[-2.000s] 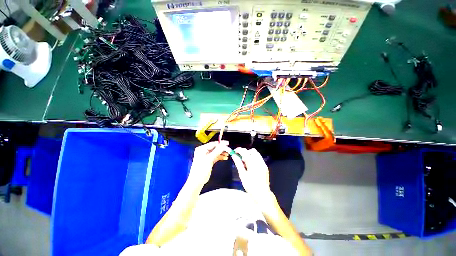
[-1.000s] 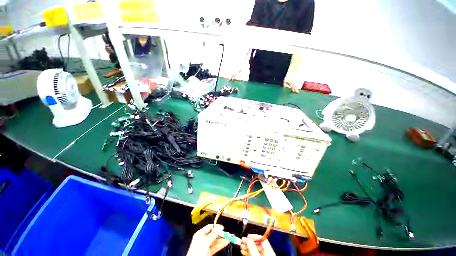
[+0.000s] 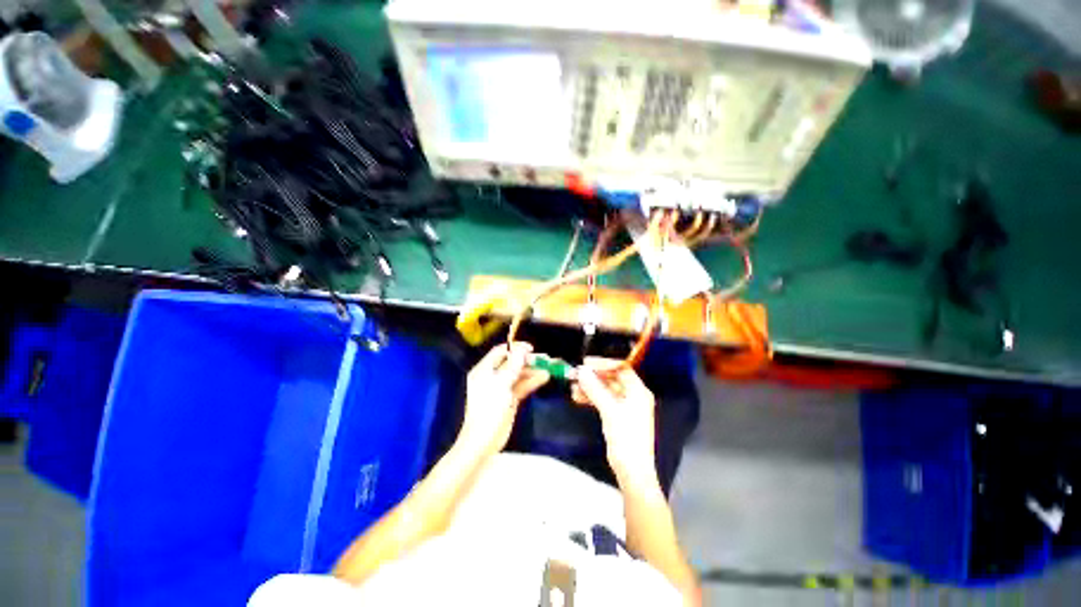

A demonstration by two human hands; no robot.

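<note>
My left hand (image 3: 498, 387) and my right hand (image 3: 609, 389) are close together just below the bench edge. A small green circuit board (image 3: 550, 366) lies between their fingertips, its left end in my left fingers. My right fingers hold a small pale connector (image 3: 576, 372) at the board's right end; whether it is fully seated cannot be told. Orange test leads (image 3: 557, 285) run from the tester to both hands. The orange fixture strip (image 3: 616, 311) lies along the bench edge above my hands. The frame is blurred.
The beige cable tester (image 3: 640, 113) stands at the back centre. A pile of black cables (image 3: 314, 178) lies left of it, sorted cables (image 3: 972, 249) right. A blue tote (image 3: 202, 439) is below left, a second tote (image 3: 913, 474) below right. A white fan (image 3: 53, 101) is far left. A paper tag (image 3: 673, 268) hangs among the leads.
The view tipped up to the bench's back and came down again. An orange lead now runs to my right hand, unlike two seconds ago. The green board stays between my hands.
</note>
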